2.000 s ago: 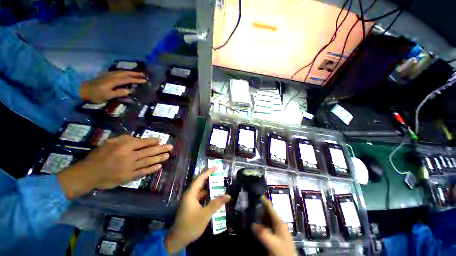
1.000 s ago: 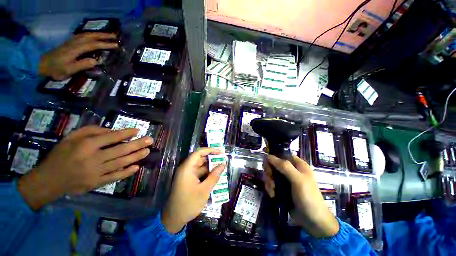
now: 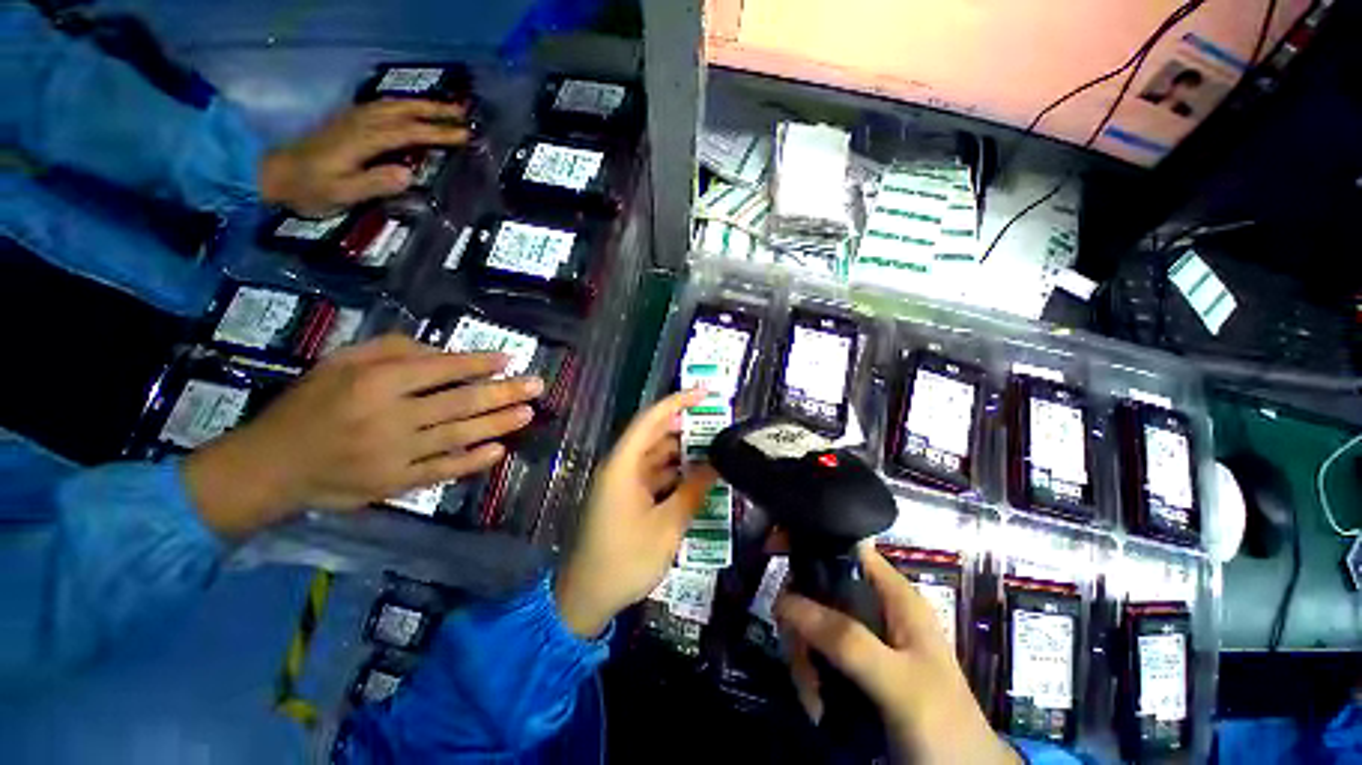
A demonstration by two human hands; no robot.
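My left hand (image 3: 635,516) holds a white label strip with green bands (image 3: 707,526) between thumb and fingers, over the left end of the blister tray (image 3: 956,318). My right hand (image 3: 881,643) grips the handle of a black barcode scanner (image 3: 807,475), its rounded head tilted towards the strip. The clear tray holds two rows of black drive units with white labels, such as one at the back right (image 3: 1158,471). The scanner and my hands partly hide the front-left units.
Another person's two hands (image 3: 381,426) rest on units in a second tray (image 3: 598,493) at left. A metal post (image 3: 675,135) stands between the trays. Behind are a label stack (image 3: 811,180), spare sheets (image 3: 916,224) and a keyboard (image 3: 1270,292); mice (image 3: 1267,508) lie right.
The scanner has moved left from over the tray's middle, and its head now points towards the strip. The view has shifted, so the trays appear further right. My left hand still holds the strip.
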